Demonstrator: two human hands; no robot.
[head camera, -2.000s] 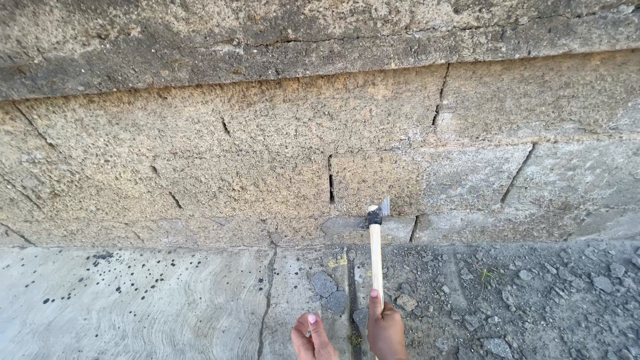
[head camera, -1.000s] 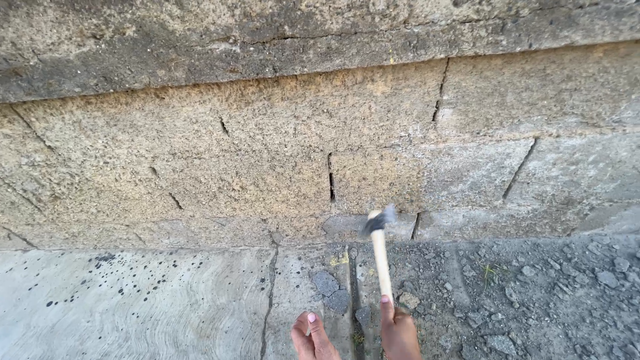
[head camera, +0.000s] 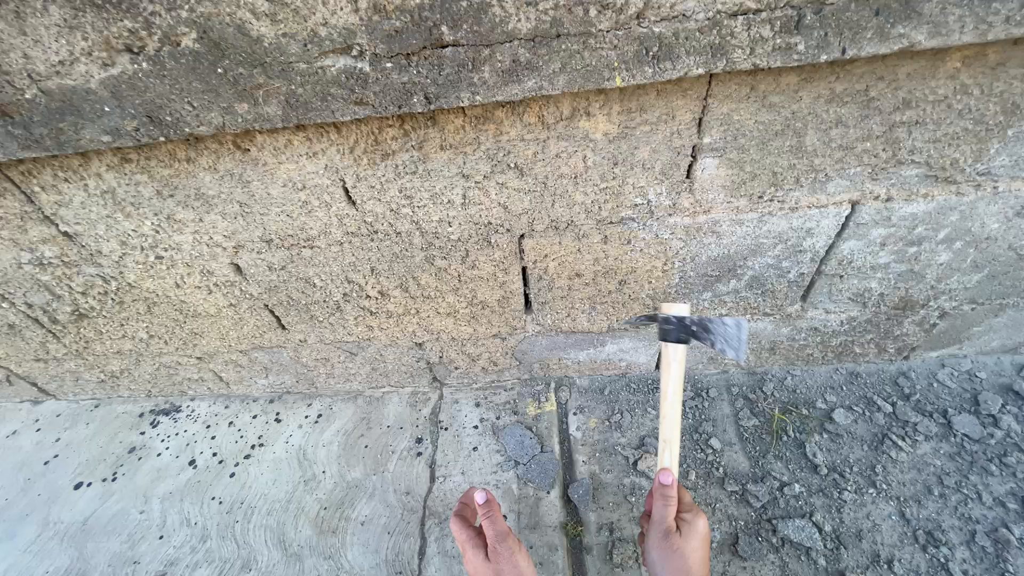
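My right hand (head camera: 676, 528) is closed around the lower part of the pale wooden handle of a small pick-hatchet (head camera: 674, 400), thumb along the wood. The tool stands nearly upright in view, its black and grey metal head (head camera: 694, 330) in front of the foot of a rough block wall (head camera: 448, 264). One end of the head is narrow and points left; the broad, blurred blade points right. Whether it touches the wall I cannot tell. To the left, my left hand (head camera: 490, 532) holds nothing, thumb and curled fingers a little apart, near flat grey mortar pieces (head camera: 528, 456).
A projecting concrete ledge (head camera: 400, 72) runs above the wall. Concrete paving (head camera: 240, 480) with dark spots lies at left. Grey rubble (head camera: 880, 464) covers the ground at right, with a small grass tuft (head camera: 780, 420). A dark groove (head camera: 570, 480) runs between the hands.
The tool's head has turned, so its two ends now show side-on. Both hands remain in about the same places, the right still gripping the handle.
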